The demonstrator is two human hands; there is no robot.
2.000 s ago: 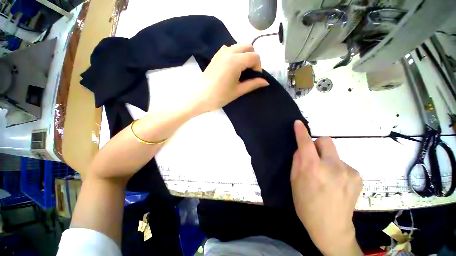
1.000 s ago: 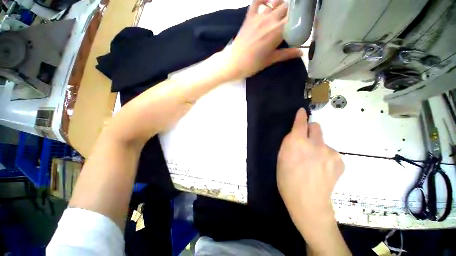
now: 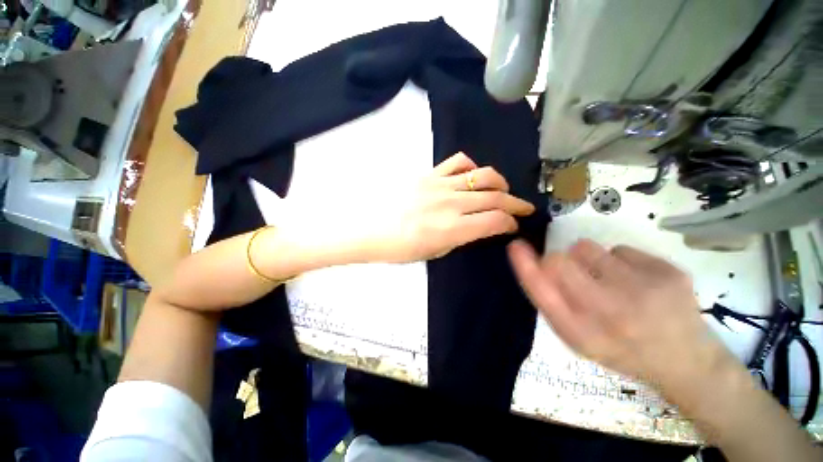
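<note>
A dark garment piece [image 3: 478, 325] curves across the white table, its right edge beside the presser foot and needle area [image 3: 552, 203], where small parts are hard to make out. My left hand [image 3: 465, 212] lies over the cloth, fingertips together on it near that edge, just left of the foot. My right hand [image 3: 623, 311] is blurred, right of the cloth over the machine bed. Its fingers are partly curled and one fingertip reaches the cloth edge just below my left fingertips; whether it grips is unclear.
The off-white machine head [image 3: 659, 81] overhangs the upper right, with a grey rounded part [image 3: 519, 50] beside the cloth. Shears [image 3: 794, 361] lie at far right, partly behind my right forearm. A brown board [image 3: 217, 54] borders the table at left.
My left hand has come down and back along the cloth from beside the grey part. My right hand has shifted right and turned, now mostly off the cloth.
</note>
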